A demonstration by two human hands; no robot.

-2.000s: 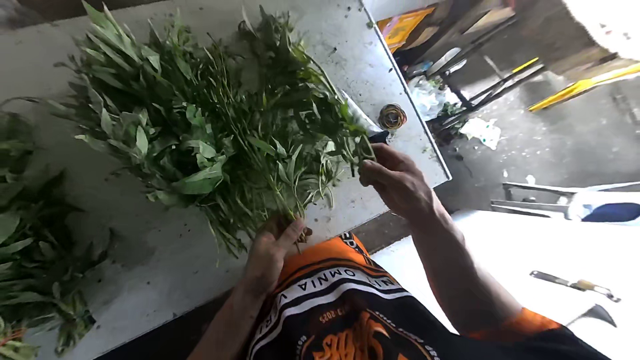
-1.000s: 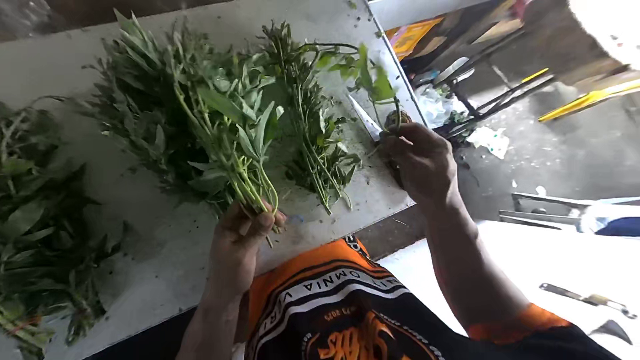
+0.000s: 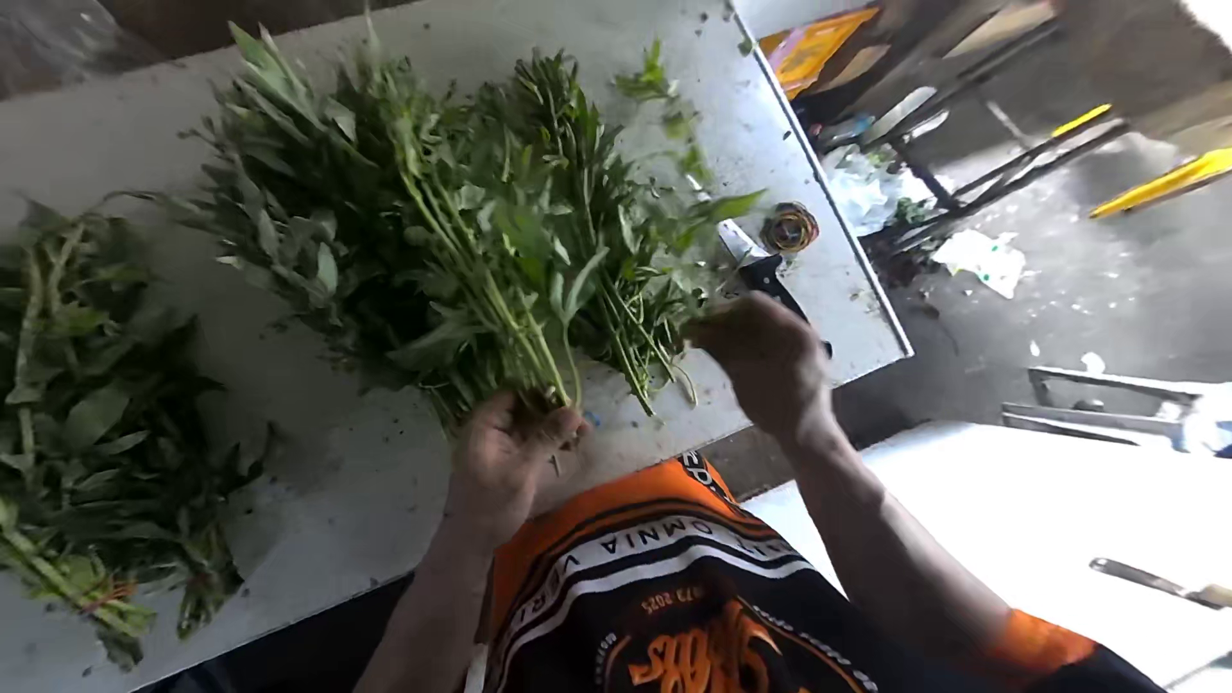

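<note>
My left hand (image 3: 515, 457) grips the lower stems of a bunch of leafy green stalks (image 3: 500, 308) at the table's near edge. A large pile of leafy stalks (image 3: 308, 212) lies beyond and left of it. Just right of the bunch, more loose stalks (image 3: 587, 192) rest on the table. My right hand (image 3: 760, 356) is blurred, its fingers curled by the ends of those stalks; whether it holds a stem I cannot tell. Past it lie a knife with a black handle (image 3: 767, 277) and a roll of rubber bands (image 3: 790, 228).
Tied bundles of leafy stalks (image 3: 96, 423) lie at the left of the white table (image 3: 318, 568). Beyond its right edge stand a yellow crate (image 3: 813, 48), a dark metal frame (image 3: 934, 183) and plastic bags (image 3: 866, 188). A second white surface (image 3: 943, 510) at lower right bears a blade-like tool (image 3: 1155, 580).
My right hand has moved down and away from the leafy sprig it held over the knife, uncovering the roll of bands. My left hand keeps its grip on the bunch.
</note>
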